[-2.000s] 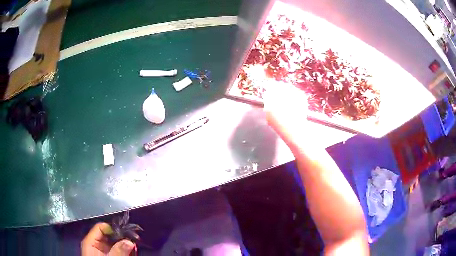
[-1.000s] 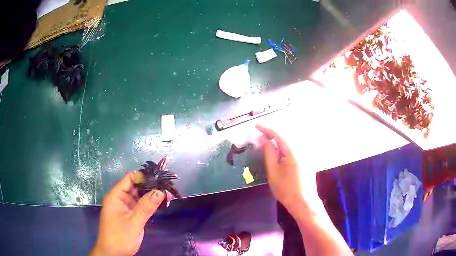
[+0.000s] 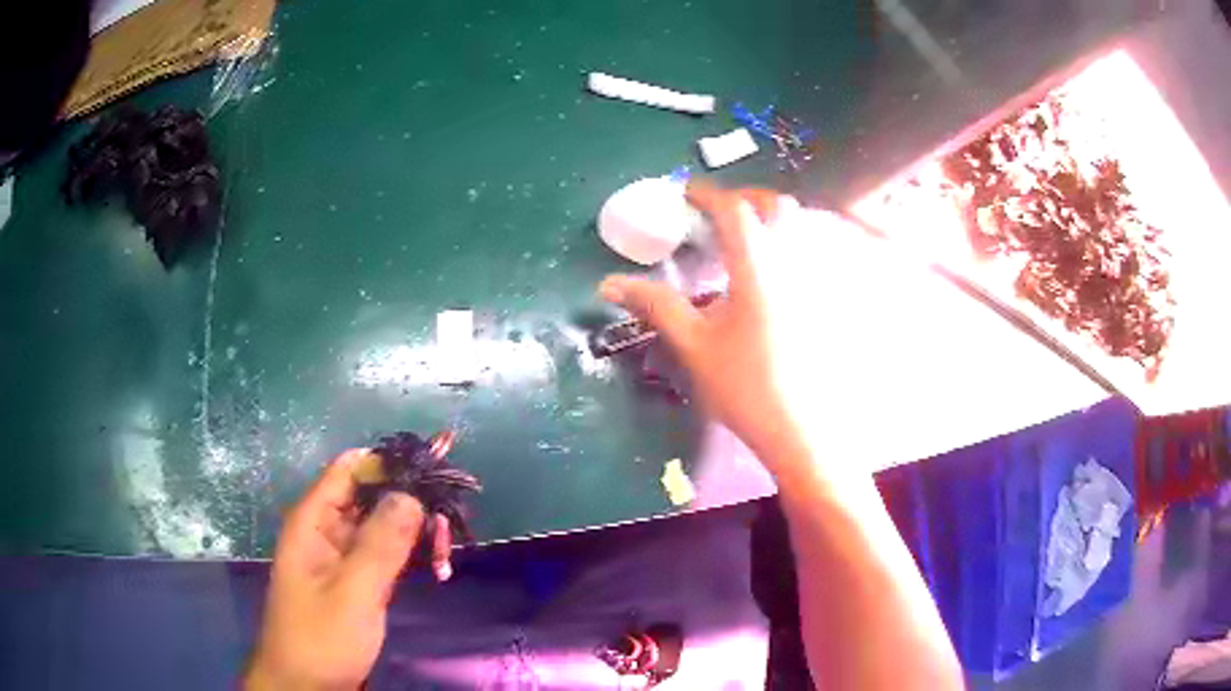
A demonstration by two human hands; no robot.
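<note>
My left hand holds a dark spiky hair piece between thumb and fingers at the bench's front edge. A yellowish band shows on one finger. My right hand is open over the bench, thumb and fingers apart around the near side of the white glue bottle, whose blue tip points away. I cannot tell whether the fingers touch it. A slim pen-length tool lies under my right hand, mostly hidden. Dark strands beside it are blurred.
The green bench bears a white block, a white stick, a second white block, blue bits, a yellow scrap and black clumps. A bright parts box stands right, a blue crate below.
My right hand has come out of the lit box, passed over the bench front and moved up to the glue bottle. My left hand has risen with the hair piece. Dark strands and a yellow scrap now show.
</note>
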